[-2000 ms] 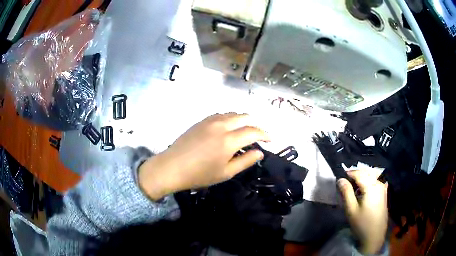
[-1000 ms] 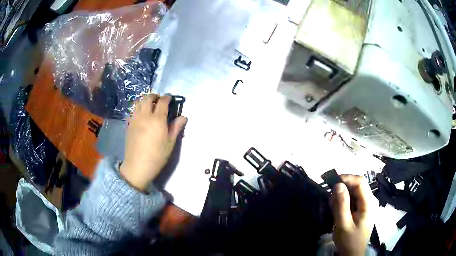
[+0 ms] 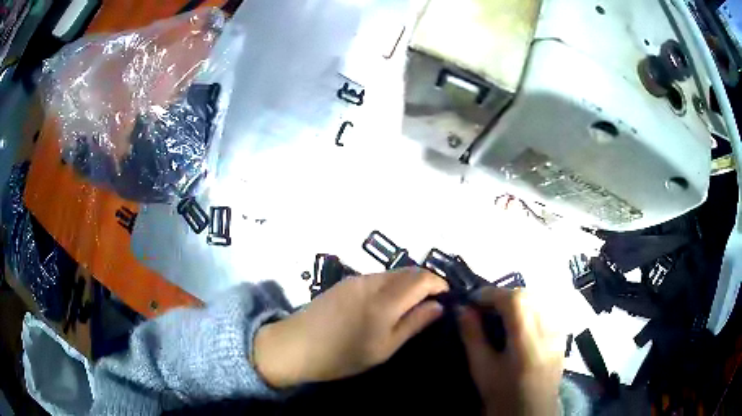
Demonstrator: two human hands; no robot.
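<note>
My left hand (image 3: pixel 350 329) and my right hand (image 3: pixel 517 345) meet at the front centre, fingertips close together. My right hand grips a dark webbing strap (image 3: pixel 494 329). My left fingers are closed at its end; the slide adjuster between them is mostly hidden. Straps with black plastic ends lie just beyond my hands, one open-framed end (image 3: pixel 382 247) pointing up left. Two loose slide adjusters (image 3: pixel 219 225) lie on the bright plate at left.
The sewing machine head (image 3: pixel 586 122) stands at upper right. A clear plastic bag (image 3: pixel 122 106) holds dark parts at left. A black buckle-like piece (image 3: pixel 351 93) and a C-shaped piece (image 3: pixel 344 133) lie on the plate. Dark straps (image 3: pixel 643 244) are piled at right. A white bin bag (image 3: pixel 53 366) is low left.
My left hand took a slide adjuster from the plate's left side and moved right to my right hand. My right hand lifted a strap from the right and moved left. The view shifted.
</note>
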